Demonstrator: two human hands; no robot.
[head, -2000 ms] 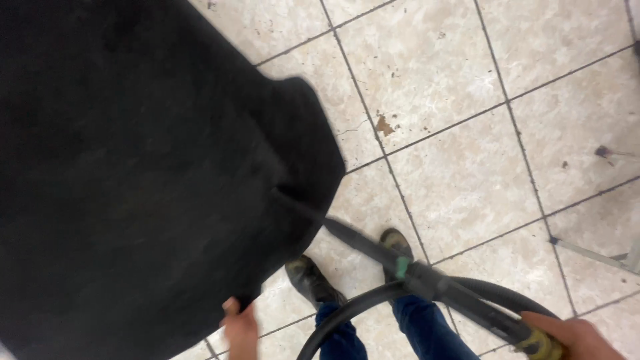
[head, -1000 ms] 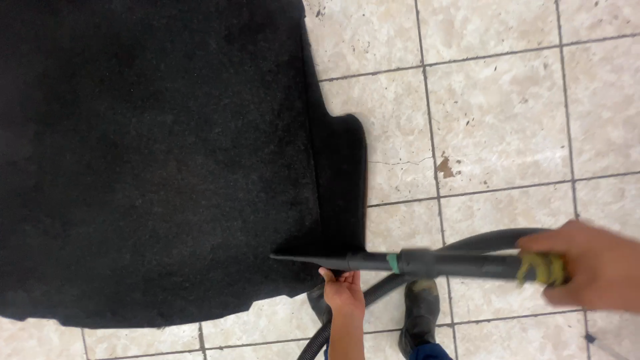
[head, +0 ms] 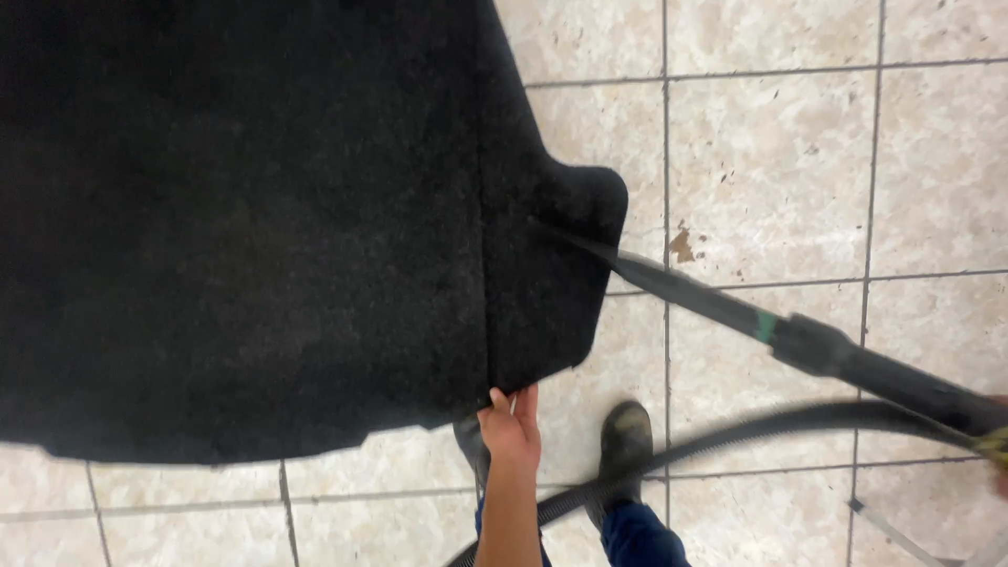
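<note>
A large black carpeted mat (head: 315, 236) fills the left half of the view, with a fold line near its right end. My left hand (head: 510, 425) grips the mat's lower edge beside that line, thumb on top. At the right border, my right hand (head: 1002, 465) is partly cut off and closed on the yellow-wrapped end of a black vacuum wand (head: 811, 346). A band of green tape circles the wand. Its narrow crevice nozzle (head: 654, 276) reaches over the mat's right flap; the dark tip is hard to make out against the carpet.
A black corrugated hose (head: 709, 437) curves from the right, past my shoes (head: 626, 441), to the bottom edge. Light floor tiles (head: 772, 173) with dark joints lie beneath. A thin pale frame-like object (head: 894, 531) stands at the lower right.
The nozzle has moved from the mat's main part beside the fold line onto the right flap. My right hand has shifted toward the right border. My left hand still holds the lower edge.
</note>
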